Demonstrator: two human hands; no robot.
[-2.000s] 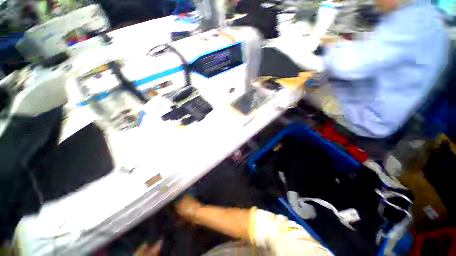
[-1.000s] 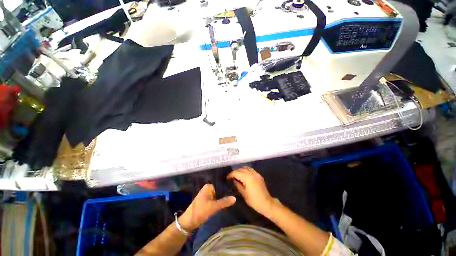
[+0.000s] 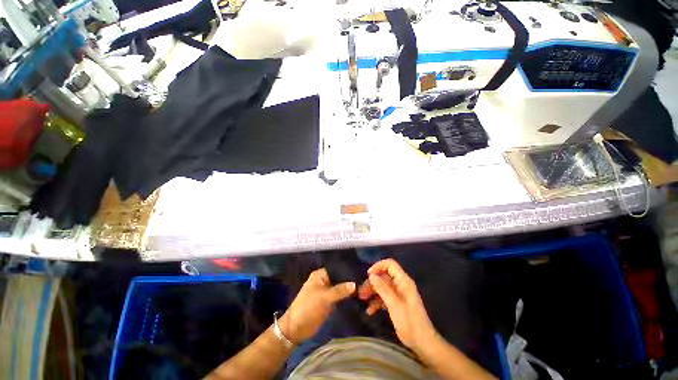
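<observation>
My left hand (image 3: 316, 300) is above my lap below the table's front edge, its thumb pressed on a black garment panel (image 3: 343, 271) that passes between my hands. The panel is hard to tell from the dark lap. My right hand (image 3: 390, 291) is just to the right, its thumb and fingertips pinched close together near the panel. Whether something small is between those fingertips is too small to tell.
The lockstitch machine (image 3: 476, 63) stands beyond, with small black pieces (image 3: 457, 133) under its arm. Stacked black panels (image 3: 201, 126) lie left, a plastic-covered insert (image 3: 569, 167) right. Blue crates (image 3: 193, 280) (image 3: 606, 256) flank my lap below the table.
The view has swung from the tilted machine and right crate to the lap. Both hands are now in view together; since one second ago my right hand has shifted slightly right and its fingers have changed pose.
</observation>
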